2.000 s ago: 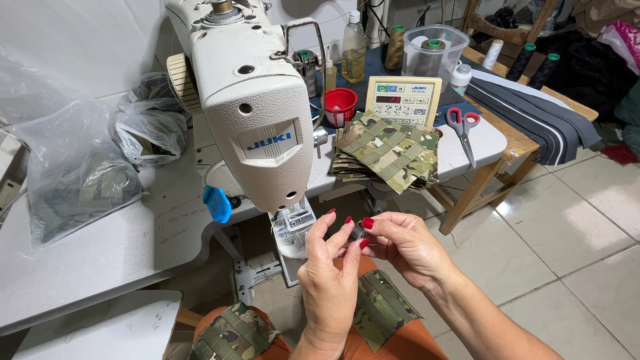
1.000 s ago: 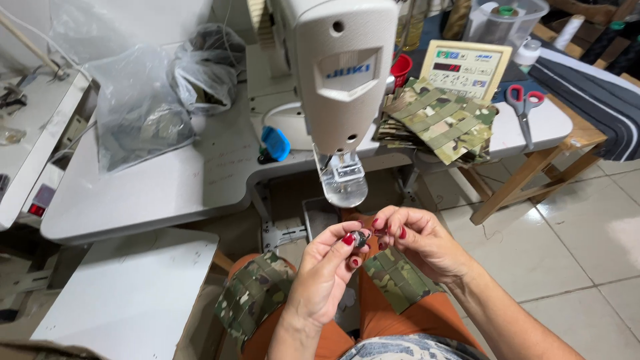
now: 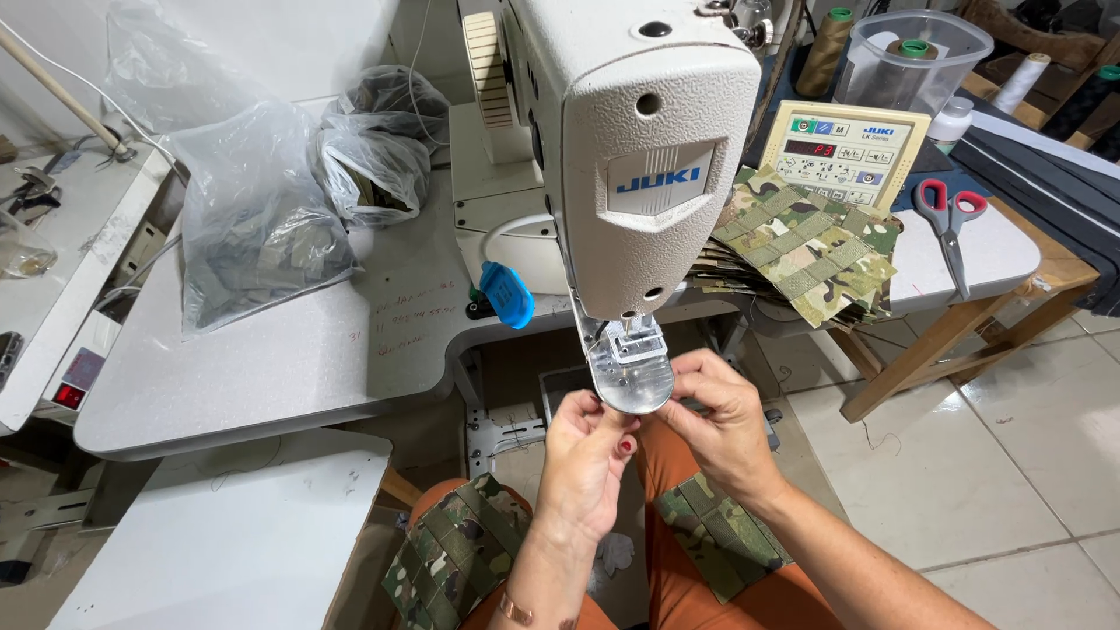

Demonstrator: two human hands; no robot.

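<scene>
Both hands are at the rounded end of the metal arm plate (image 3: 632, 385) of a white Juki sewing machine (image 3: 652, 175). My left hand (image 3: 588, 464) is at its lower left edge with bent fingers; whether the small dark part is in it cannot be seen. My right hand (image 3: 722, 424) reaches round the right edge, its fingertips partly hidden under the plate. Above the plate is the clear presser frame (image 3: 636, 341). One camouflage fabric piece with webbing (image 3: 459, 547) lies on the left thigh and another (image 3: 724, 534) on the right thigh.
A stack of camouflage pieces (image 3: 809, 245) lies right of the machine head, beside the control panel (image 3: 844, 153) and red-handled scissors (image 3: 951, 232). A blue plastic piece (image 3: 507, 296) hangs left of the head. Plastic bags (image 3: 262, 227) rest on the white table (image 3: 219, 376). Thread spools stand at upper right.
Both hands have moved up from the lap to the end of the machine's arm. The small dark part seen between the fingers earlier is no longer visible.
</scene>
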